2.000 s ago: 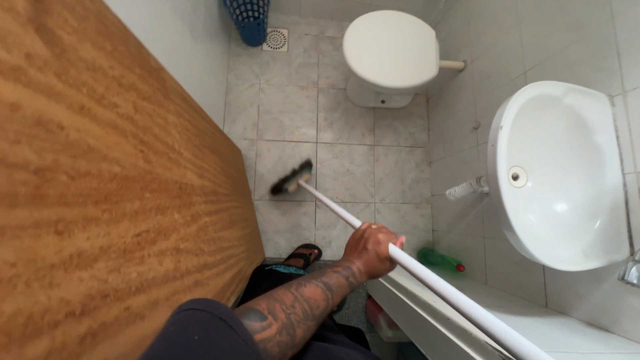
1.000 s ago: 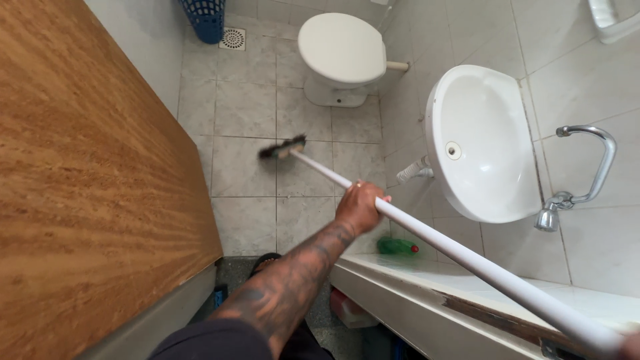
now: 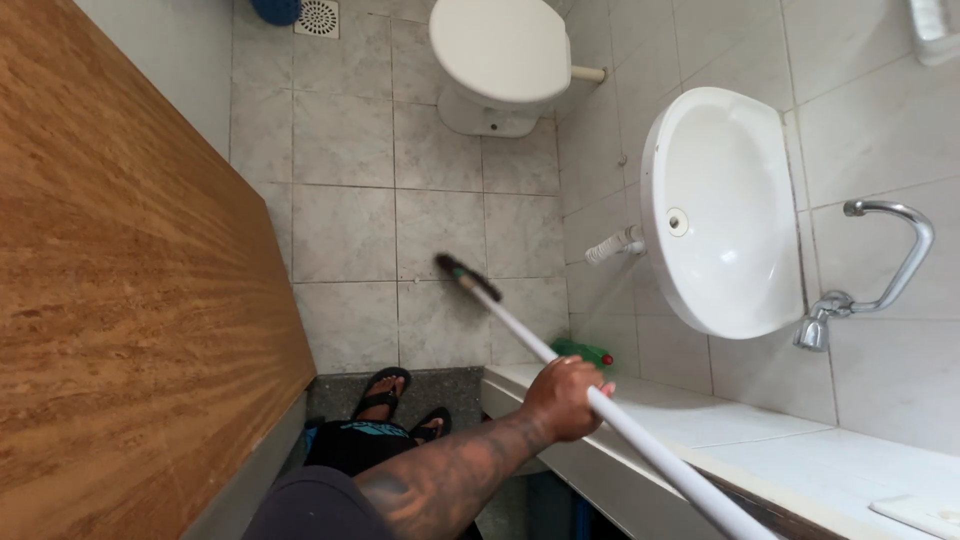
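Observation:
My left hand (image 3: pixel 568 399) is closed around the white pole (image 3: pixel 675 469) of a broom. From there the pole runs down to the left, to the dark-bristled broom head (image 3: pixel 469 276), which rests on the grey tiled floor (image 3: pixel 345 232) and looks slightly blurred. The pole's other end leaves the bottom edge of the head view at the right. My right hand is out of view. A small pale bit (image 3: pixel 417 280) lies on the tiles just left of the bristles.
A brown wooden door (image 3: pixel 150 300) fills the left side. Ahead are a white toilet (image 3: pixel 501 49), a floor drain (image 3: pixel 316 18) and a blue basket (image 3: pixel 275 9). To the right are a washbasin (image 3: pixel 739 210) and tap (image 3: pixel 892 255); a green bottle (image 3: pixel 581 351) lies near the ledge (image 3: pixel 645 412).
The broom head has moved from left of the floor's middle to nearer the doorway and the right wall. Part of my right hand, at the lower right edge a second ago, has left the view.

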